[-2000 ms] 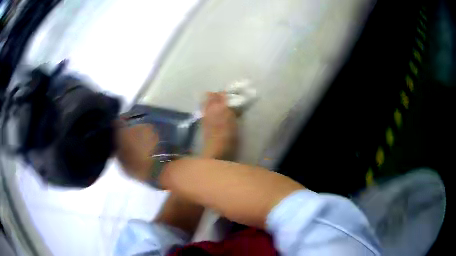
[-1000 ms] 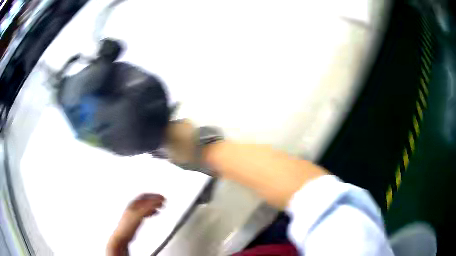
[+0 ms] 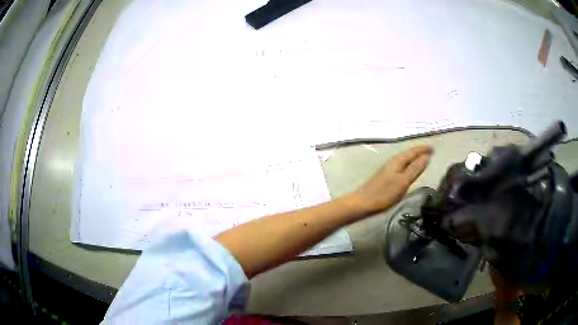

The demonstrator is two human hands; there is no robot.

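The dark cutting machine (image 3: 520,209) stands at the right, with its flat grey base plate (image 3: 424,254) on the bare table. White marker paper (image 3: 209,120) with thin printed lines covers the layered fabric, which shows a cut edge. My left hand (image 3: 393,181) is empty over the bare table, between the paper and the machine, its fingers extended and thumb apart. My right hand (image 3: 506,295) shows only in part below the machine; the motor hides its fingers and grip. Small pale scraps (image 3: 367,148) lie by the cut edge.
A black bar (image 3: 276,13) lies on the paper at the far side. A reddish strip (image 3: 544,47) and a dark object (image 3: 569,66) lie at the far right. The pale table (image 3: 54,168) has a metal edge at the left and a near edge below.
The view has turned, and the machine now appears at the right instead of the left. My left hand has moved out to beside the machine. The blur has mostly gone.
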